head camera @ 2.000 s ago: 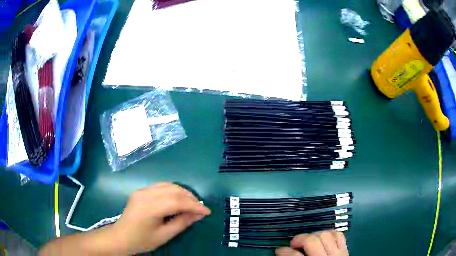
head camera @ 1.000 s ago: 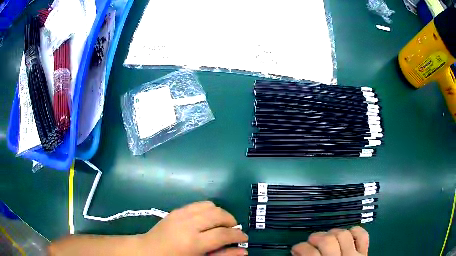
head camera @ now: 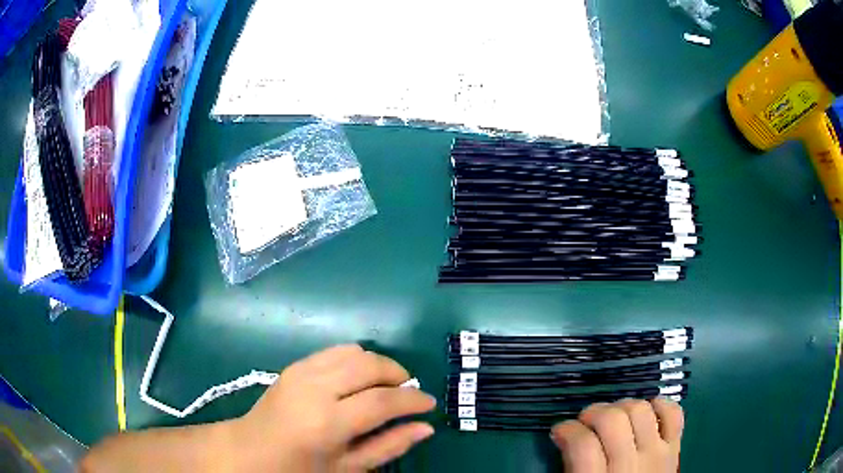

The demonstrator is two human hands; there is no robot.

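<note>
My left hand (head camera: pixel 347 411) is left of the lower row of black wires, thumb and forefinger apart. A long white marker tube strip (head camera: pixel 222 386) runs under it, and a white end shows above the fingertips. My right hand (head camera: pixel 624 439) lies over the front right part of the lower row (head camera: pixel 573 349), fingers curled; its grip is hidden. These wires have white printed markers at the left ends and white at the right ends. The upper pile of black wires (head camera: pixel 555 212) has white only at its right ends.
A clear zip bag (head camera: pixel 268 203) lies left of the upper pile. A white sheet in plastic (head camera: pixel 416 69) lies behind. Blue trays (head camera: pixel 134 203) with black and red bundles stand left. A yellow heat gun (head camera: pixel 776 92), a white bit (head camera: pixel 697 39) and crumpled film (head camera: pixel 693 11) are at the right.
The left hand has drawn back left from the frontmost wire's left end, and its thumb and forefinger have parted. That wire now lies closer to the row. The view has shifted slightly.
</note>
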